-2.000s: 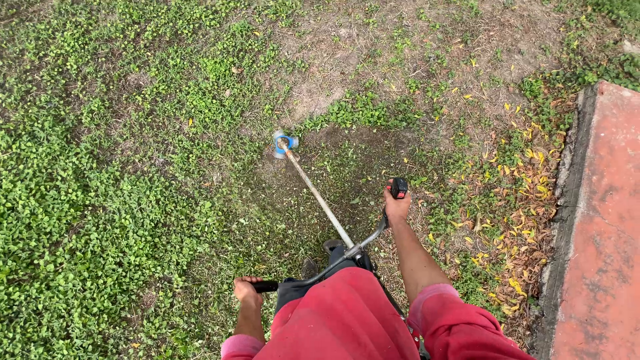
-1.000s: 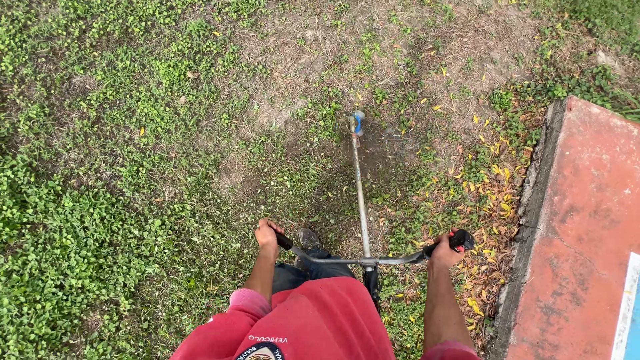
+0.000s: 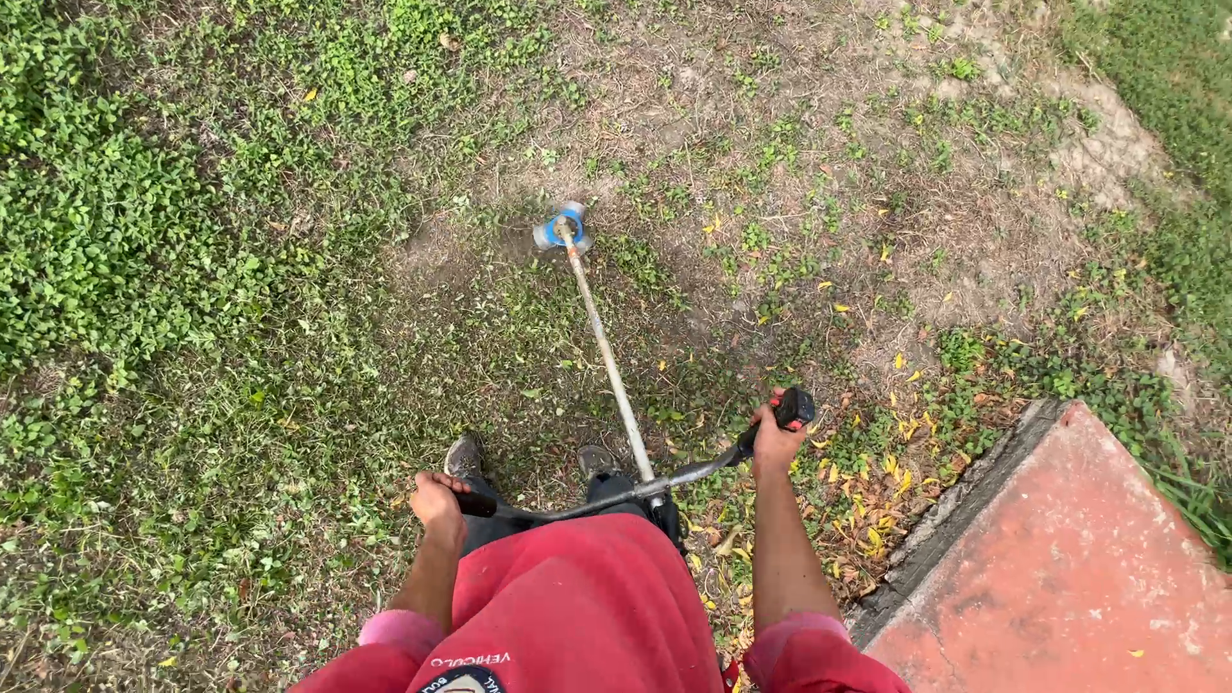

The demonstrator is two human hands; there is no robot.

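Note:
My left hand (image 3: 439, 500) grips the black left handle (image 3: 475, 503) of a brush cutter's handlebar. My right hand (image 3: 776, 445) is closed around the right grip, where a black and red throttle control (image 3: 794, 409) shows above the fist. From the bar a pale metal shaft (image 3: 612, 371) runs forward and slightly left. At its far end a cutting head with blue parts (image 3: 564, 227) sits low over thin grass and bare soil. The cutter's engine is out of view.
A raised red concrete slab (image 3: 1068, 568) with a rough grey edge lies at the lower right. Yellow fallen leaves (image 3: 881, 520) lie along that edge. Dense low weeds (image 3: 106, 221) cover the left. My shoes (image 3: 465, 455) stand on short grass just ahead of the handlebar.
The shaft and cutting head swung right, then back left; both hands keep hold of the handlebar throughout. The view has turned, so the slab's corner now appears at the lower right.

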